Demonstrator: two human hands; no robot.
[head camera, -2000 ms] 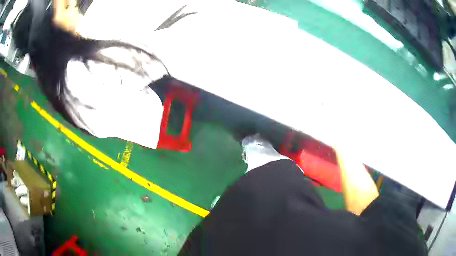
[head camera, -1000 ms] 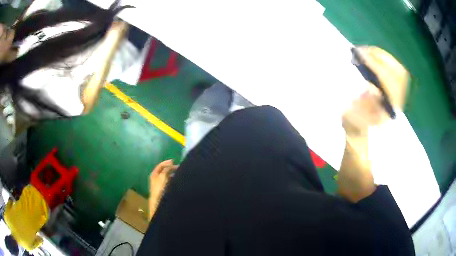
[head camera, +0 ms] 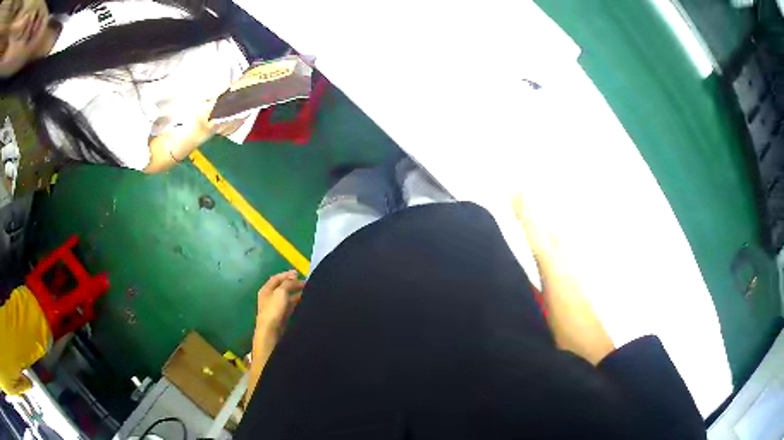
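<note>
My left hand (head camera: 279, 296) hangs low at my left side beside my black shirt, fingers loosely curled. Part of it is hidden by the shirt, so I cannot tell whether it holds anything. My right hand (head camera: 524, 219) is blurred and washed out against the white work surface (head camera: 627, 215), at the surface's near edge. Its fingers and any held thing cannot be made out. A small dark object (head camera: 531, 83) lies on the far part of the white surface.
A person in white (head camera: 103, 94) sits at upper left, holding a dark packet with a yellow label (head camera: 266, 82). Red stools (head camera: 64, 288) stand on the green floor. A cardboard box (head camera: 202, 374) is at lower left. Black trays (head camera: 761, 112) are at far right, beyond the green belt (head camera: 636, 103).
My right hand has moved back left and nearer from over the surface; the dark object seen there is gone from that spot. The neighbour's packet has come into view. My left hand is nearly unchanged.
</note>
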